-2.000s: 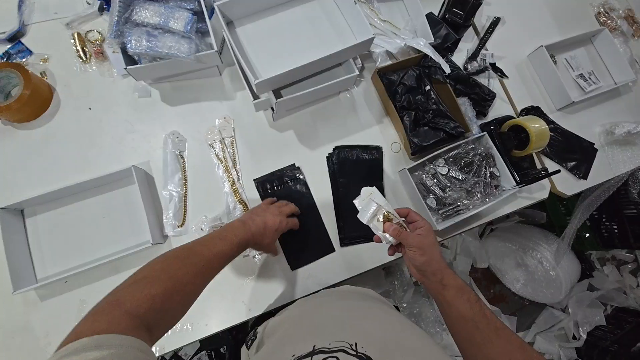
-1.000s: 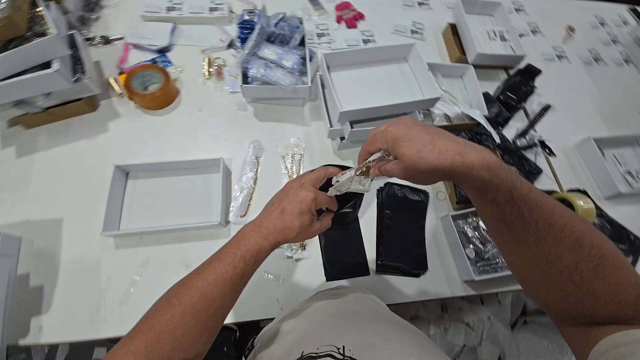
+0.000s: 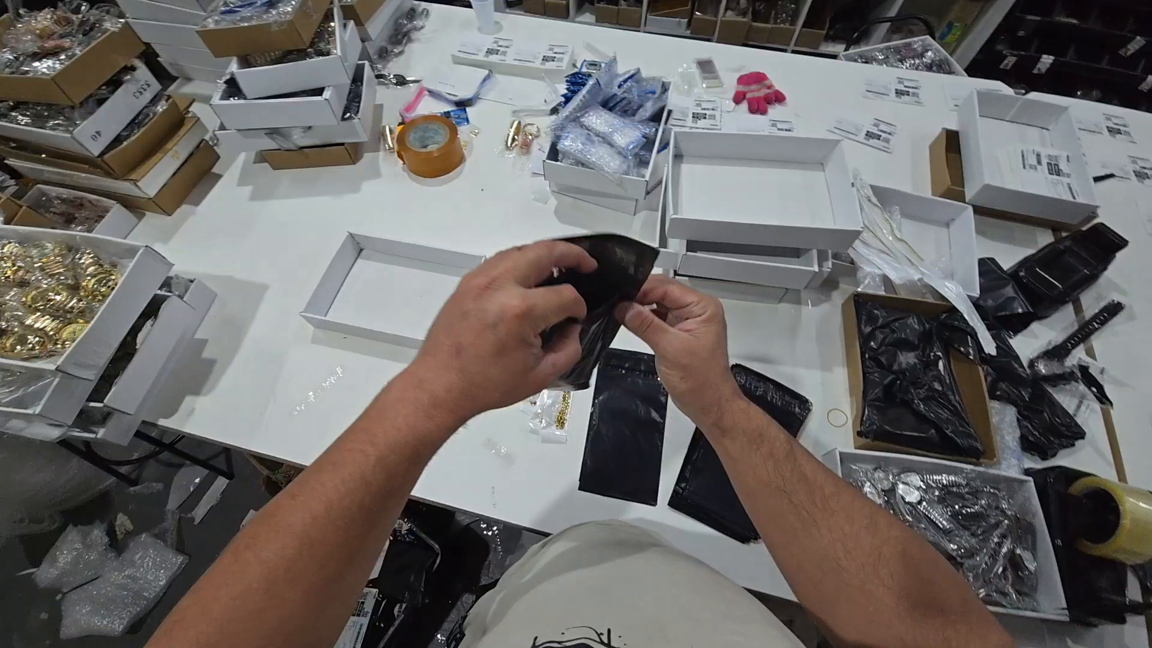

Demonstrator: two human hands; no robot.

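Raised above the white table, a black plastic mailing bag is held between both hands. My left hand grips its left side, with fingers over the opening. At its right edge, my right hand pinches the bag between thumb and fingers. Below lie a flat black bag and, to its right, a stack of black bags, partly under my right forearm. A gold chain in a clear packet lies under my left hand, mostly hidden. Whether the held bag contains anything cannot be seen.
A shallow white box lies behind my left hand. White box lids are stacked beyond the hands. At right are a carton of black bags and a box of wrapped watches. Brown tape lies farther back; boxes of gold jewellery stand left.
A black bag has been lifted off the table and is now between both hands. The small clear packet seen in the hands earlier is no longer visible. The view has shifted.
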